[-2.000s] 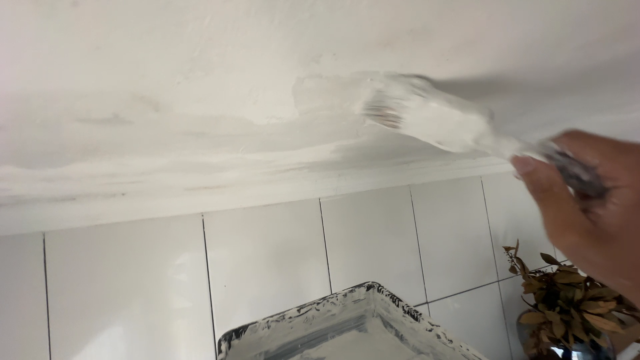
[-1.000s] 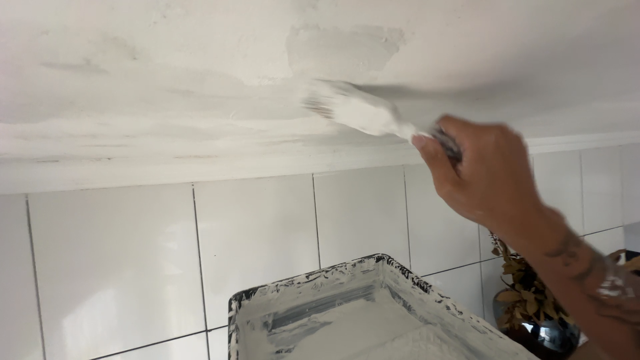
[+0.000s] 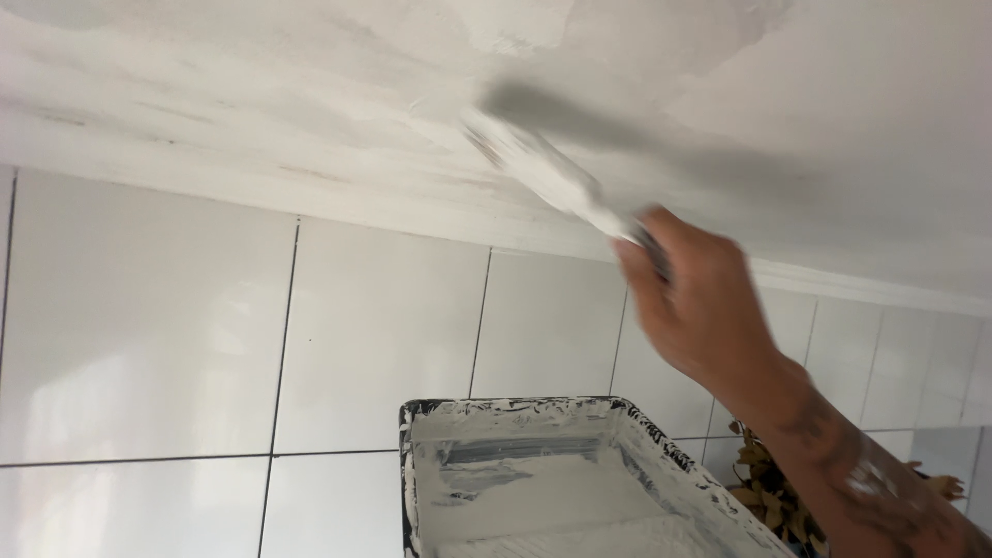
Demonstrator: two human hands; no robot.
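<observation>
My right hand (image 3: 697, 302) grips the dark handle of a paintbrush (image 3: 542, 170) coated in white paint. The brush is blurred; its bristles point up and left, close to the white-painted ceiling (image 3: 310, 85), where its shadow falls. Whether the bristles touch the surface I cannot tell. Patches of differing white and a few brownish streaks mark the ceiling. Below the brush is a black paint tray (image 3: 511, 404), its rim and inside smeared with white paint. My left hand is out of view, and what supports the tray is hidden.
A wall of white tiles (image 3: 380, 310) with dark joints meets the ceiling along a white moulding (image 3: 868, 287). A plant with brownish leaves (image 3: 763, 488) stands at lower right, partly behind my forearm.
The hand and brush have moved away from the light grey patch they were beside earlier. More of the forearm and the tray shows. The view has shifted and tilted.
</observation>
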